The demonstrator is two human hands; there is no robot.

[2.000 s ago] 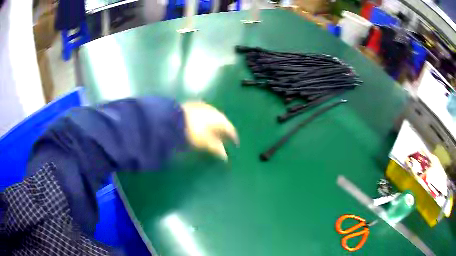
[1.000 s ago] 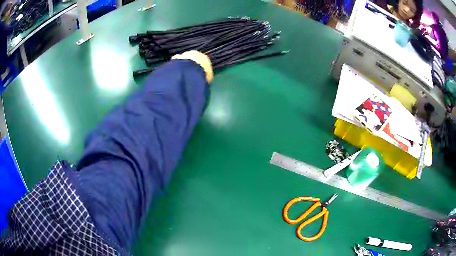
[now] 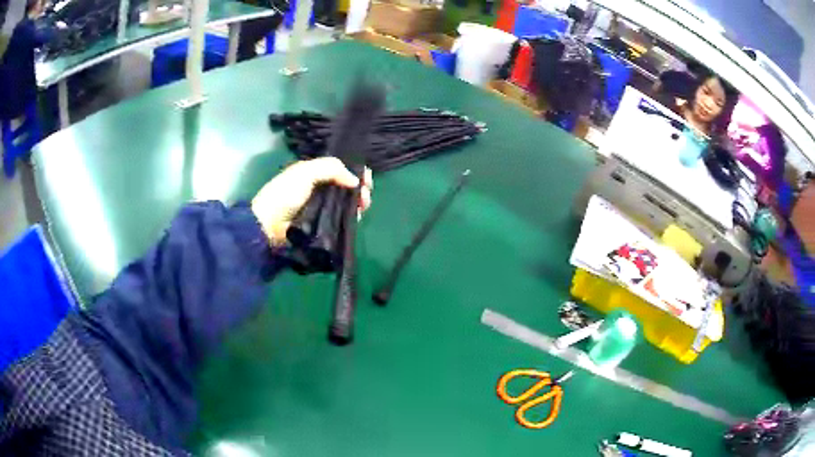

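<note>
My left hand (image 3: 299, 198), bare below a dark blue sleeve, reaches in from the left. It is closed around a bunch of black cables (image 3: 323, 234), held above the bench. Thicker connector ends point down toward me; the far ends are blurred. One held cable hangs lower than the others. A pile of similar black cables (image 3: 420, 138) lies behind, partly hidden by the bunch. A single cable (image 3: 418, 239) lies apart to the right, its thick end nearest me. My right hand is not in view.
On the green bench (image 3: 429, 375) at right lie orange-handled scissors (image 3: 532, 397), a steel rule (image 3: 643, 386), a green translucent item (image 3: 614, 339) and a white marker (image 3: 654, 445). A yellow bin (image 3: 625, 308) holds papers. A person (image 3: 710, 103) is at upper right; a blue crate (image 3: 34, 294) at left.
My left hand has drawn back from the pile toward me and now holds a bunch of cables. The pile looks smaller, and one cable lies separately. The view has shifted.
</note>
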